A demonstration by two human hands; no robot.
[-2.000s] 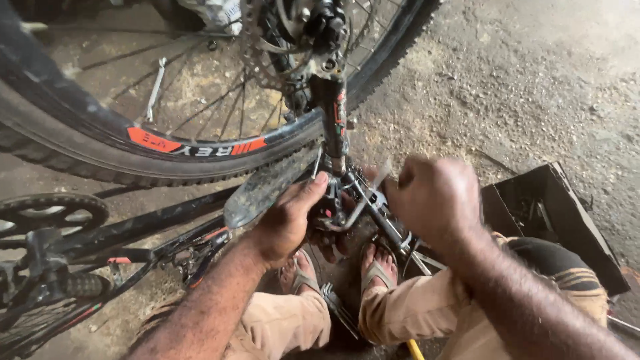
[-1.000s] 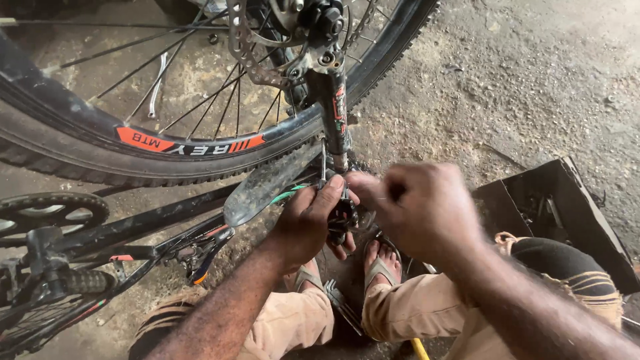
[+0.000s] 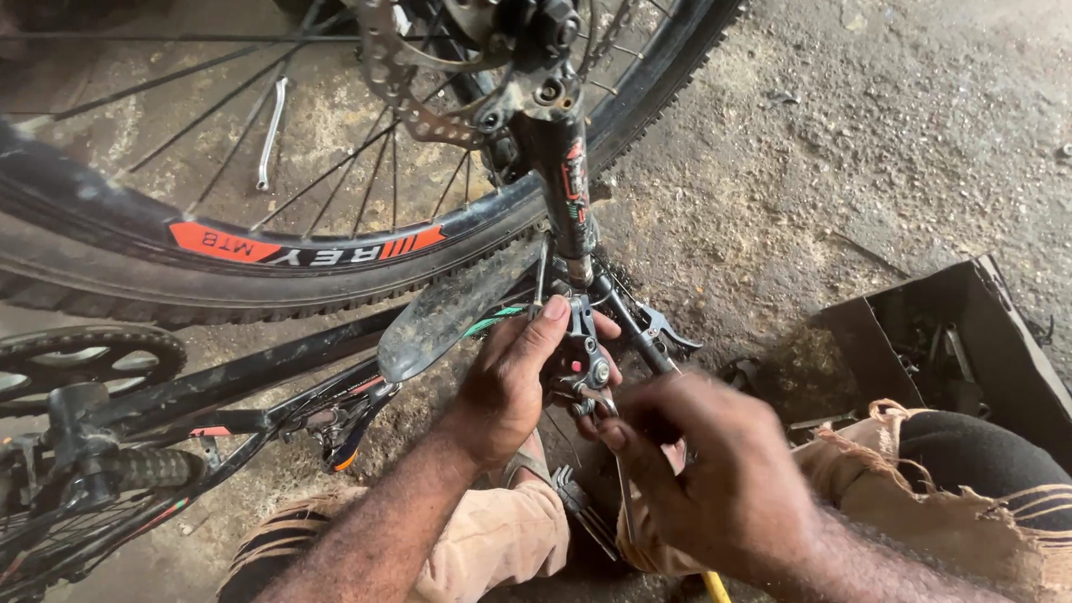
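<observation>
My left hand (image 3: pixel 511 377) holds a bicycle disc brake caliper (image 3: pixel 586 352), thumb on its near side and fingertips showing behind it. The caliper lies just below the end of the black fork leg (image 3: pixel 565 184). A metal wrench (image 3: pixel 624 494) is gripped in my right hand (image 3: pixel 712 469), its head at the bolt on the caliper's lower end. Motion blurs part of this hand. Above, a disc rotor (image 3: pixel 402 84) sits at the hub of the wheel, whose rim (image 3: pixel 335 251) bears writing. A brake lever (image 3: pixel 666 327) is right of the caliper.
Another wrench (image 3: pixel 272 134) lies on the ground, seen between the spokes. A grey plastic mudguard (image 3: pixel 444 310) reaches past my left hand. At the right stands a dark open box (image 3: pixel 854 335) with metal tools inside. The crank's chainring (image 3: pixel 92 360) is at the left. A yellow handle (image 3: pixel 716 586) shows below.
My right hand has moved down from beside the caliper's upper part to its lower end. The caliper, largely covered by my hands one second ago, now shows more plainly.
</observation>
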